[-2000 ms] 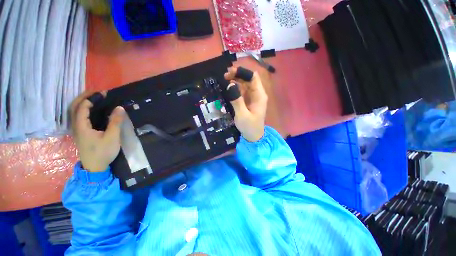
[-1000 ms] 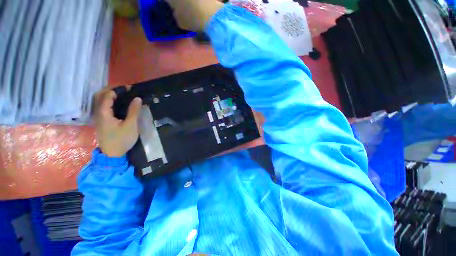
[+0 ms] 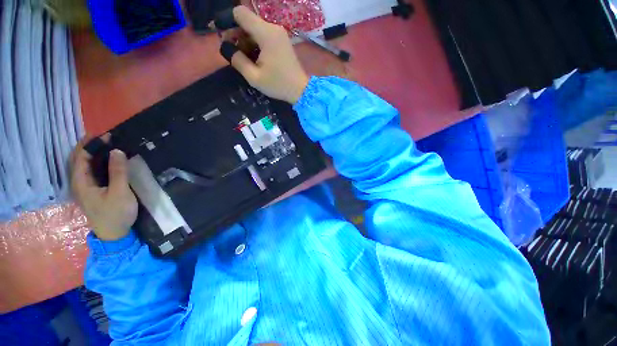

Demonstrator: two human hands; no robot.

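Observation:
A black rear housing (image 3: 210,152) lies tilted in front of me, its open inside facing up. It shows a long silver strip at its left end, a dark flex cable across the middle and a small green and white board at the right. My left hand (image 3: 108,186) grips its left end, thumb on the inside face. My right hand (image 3: 267,57) is above the housing's upper right edge, with black finger cots on thumb and finger. Its fingertips are close together near a black pad (image 3: 203,15); whether they hold a small part cannot be told.
A blue parts bin (image 3: 111,30) with black contents is at the top left. Pale separator sheets (image 3: 37,115) stand at the left. A pen-like tool (image 3: 321,46) lies by a red-speckled sheet (image 3: 298,12). Black housings stack (image 3: 521,51) at the right, above a blue crate (image 3: 467,162).
My right hand has come back from over the blue bin to above the housing's upper right edge. My left hand still grips the housing. The whole view has shifted.

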